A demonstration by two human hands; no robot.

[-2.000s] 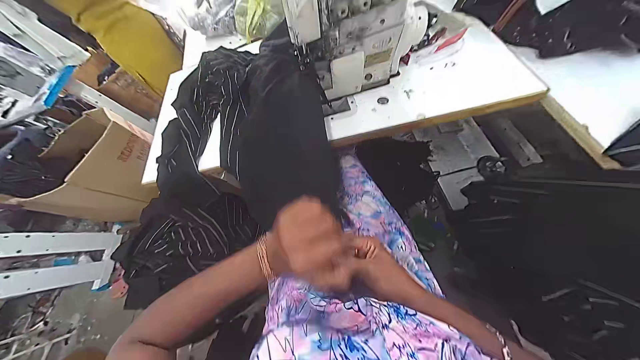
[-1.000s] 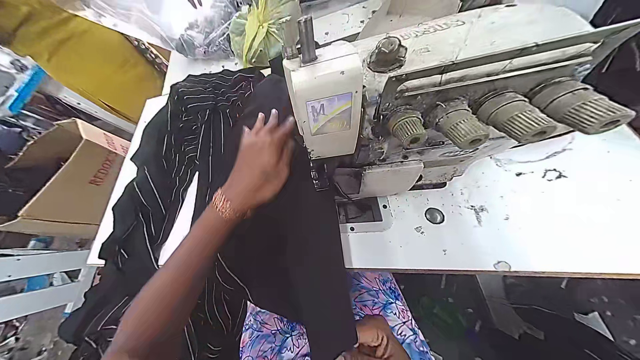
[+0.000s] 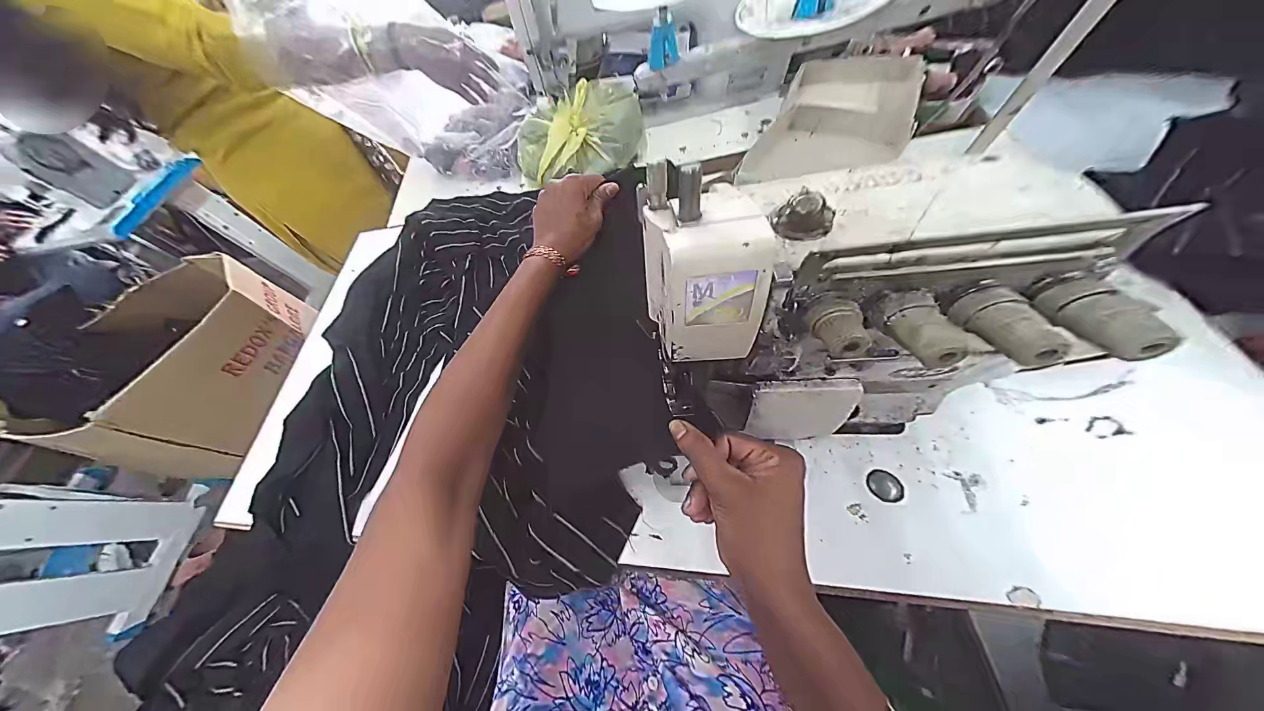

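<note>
Black fabric, partly with white stripes, lies over the left part of the table and hangs off its front and left edges. My left hand grips the fabric's far edge, left of the head of a white industrial sewing machine. Close to the needle area, my right hand pinches a dark edge of fabric between thumb and fingers. Its fingertips are just in front of the presser foot, which the fabric and the machine partly hide.
A yellow-green bag sits behind the fabric. The white tabletop extends to the right. Left of it stand an open cardboard box and a white frame. A person in yellow is beyond, beside clear plastic.
My left hand has moved from the middle of the fabric to its far edge. My right hand has risen from the near end of the fabric to the needle area.
</note>
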